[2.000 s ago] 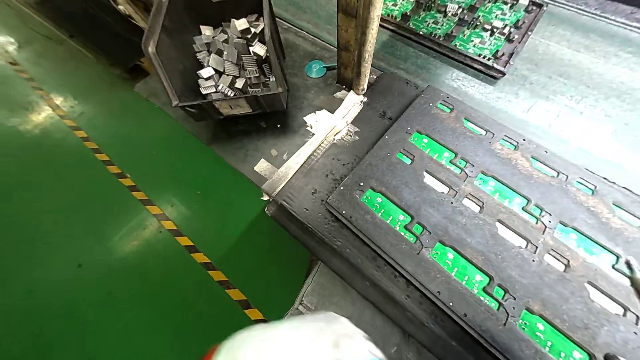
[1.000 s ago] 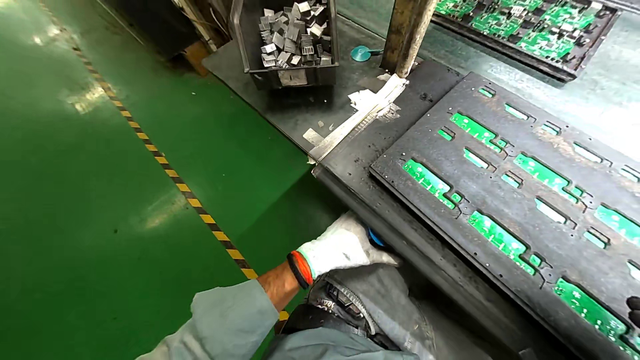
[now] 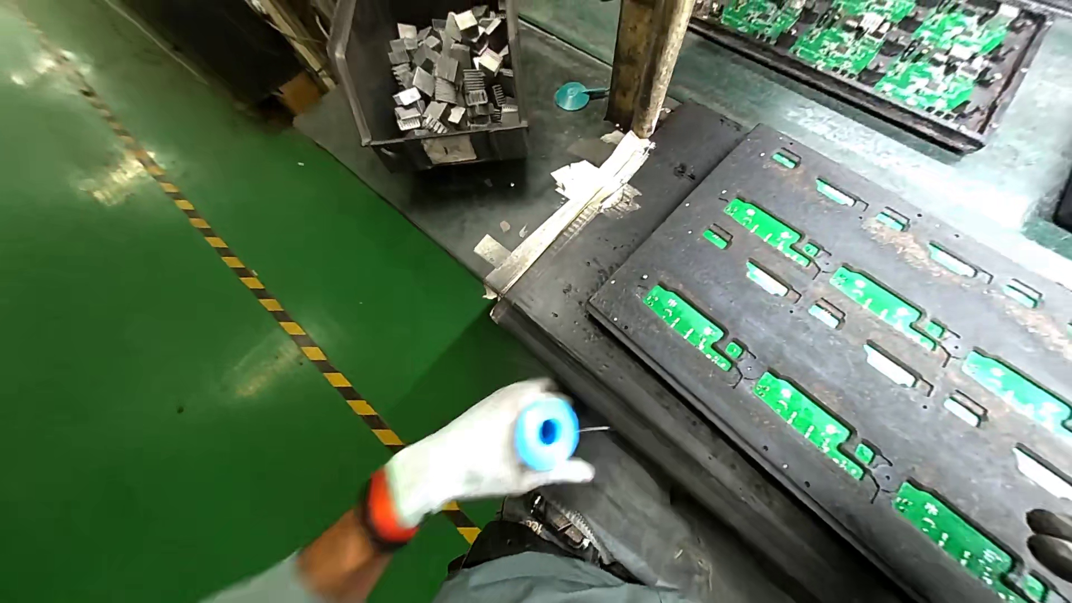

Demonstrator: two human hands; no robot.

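My left hand (image 3: pixel 477 448), in a white glove with a red cuff, holds a blue spool (image 3: pixel 563 448) beside the bench's front edge. A short thin wire sticks out to the right of the spool, whose round end faces up. Dark gloved fingertips, which look like those of my right hand (image 3: pixel 1051 540), reach in at the right edge over a black pallet (image 3: pixel 804 327); the rest of that hand is out of frame. Green circuit boards (image 3: pixel 808 423) show through the pallet's cutouts.
A black bin (image 3: pixel 452 149) of metal heat sinks (image 3: pixel 444 71) stands at the back, left of a worn post (image 3: pixel 645 67). A teal round object (image 3: pixel 573 96) lies between them. Populated boards fill a black tray (image 3: pixel 913 117). Torn tape (image 3: pixel 569 218) crosses the bench; striped tape (image 3: pixel 289 328) marks the floor.
My left hand was by the bench edge one second ago with a bit of blue showing. Now the spool is in plain sight in it, turned end-on.
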